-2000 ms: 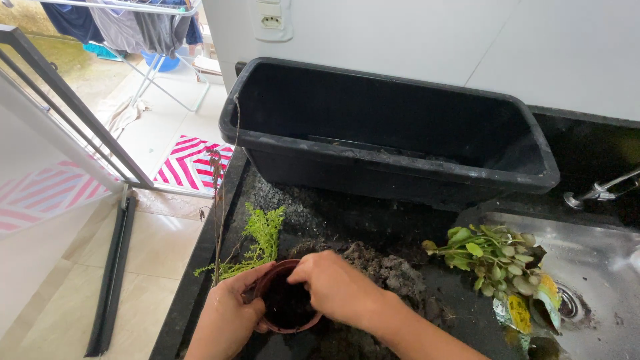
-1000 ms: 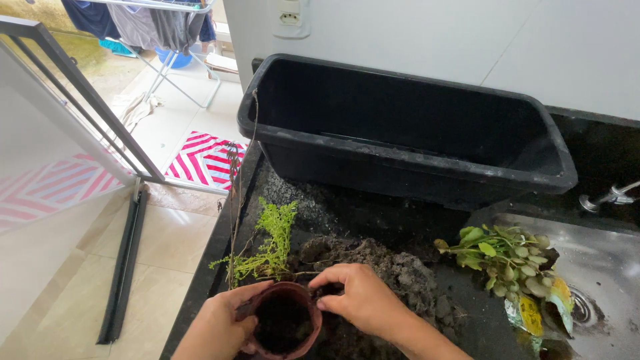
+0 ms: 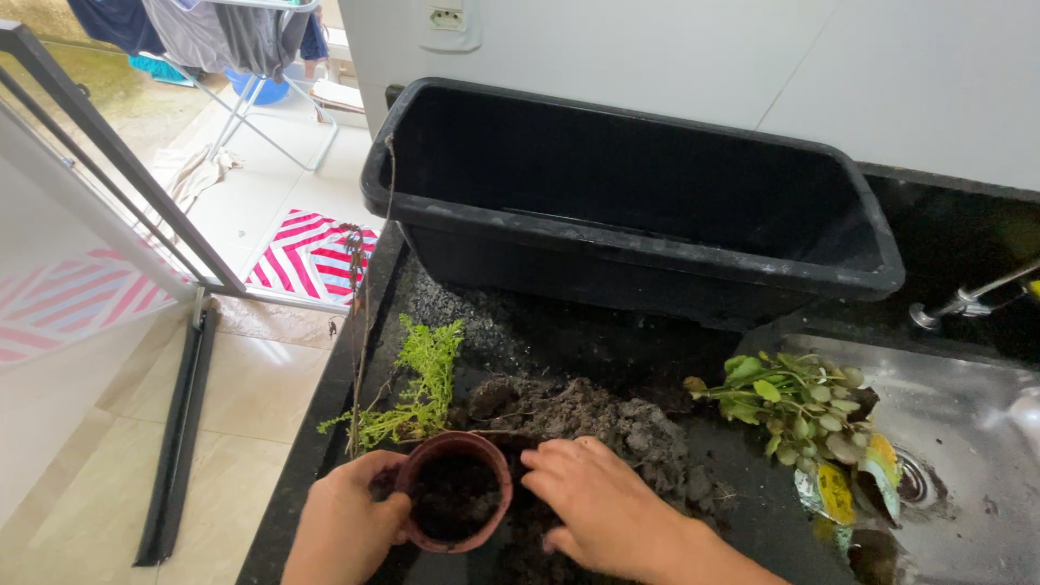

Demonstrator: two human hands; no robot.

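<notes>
My left hand (image 3: pixel 357 508) grips the left side of a small reddish-brown plastic pot (image 3: pixel 456 492) with dark soil in it. Just right of the pot, my right hand (image 3: pixel 597 504) rests over loose soil, fingers slightly bent; its fingertips are partly hidden, so whether they hold soil cannot be told. A heap of dark soil (image 3: pixel 585 414) lies on the black stone counter beyond both hands. Behind the pot is a feathery green plant (image 3: pixel 426 374), with thin dry stems (image 3: pixel 361 349) beside it. A long black plastic planter box (image 3: pixel 634 252) stands at the back, against the wall.
On the right, a leafy green plant (image 3: pixel 800 398) lies at the edge of a steel sink (image 3: pixel 967 422), above its drain (image 3: pixel 914 479), near a yellow printed wrapper (image 3: pixel 835 493). A metal tap (image 3: pixel 959 305) is behind the sink. A glass door (image 3: pixel 89 268) stands at the left.
My right hand has moved from inside the pot, across its rim, to the soil on its right. My left hand still holds the pot.
</notes>
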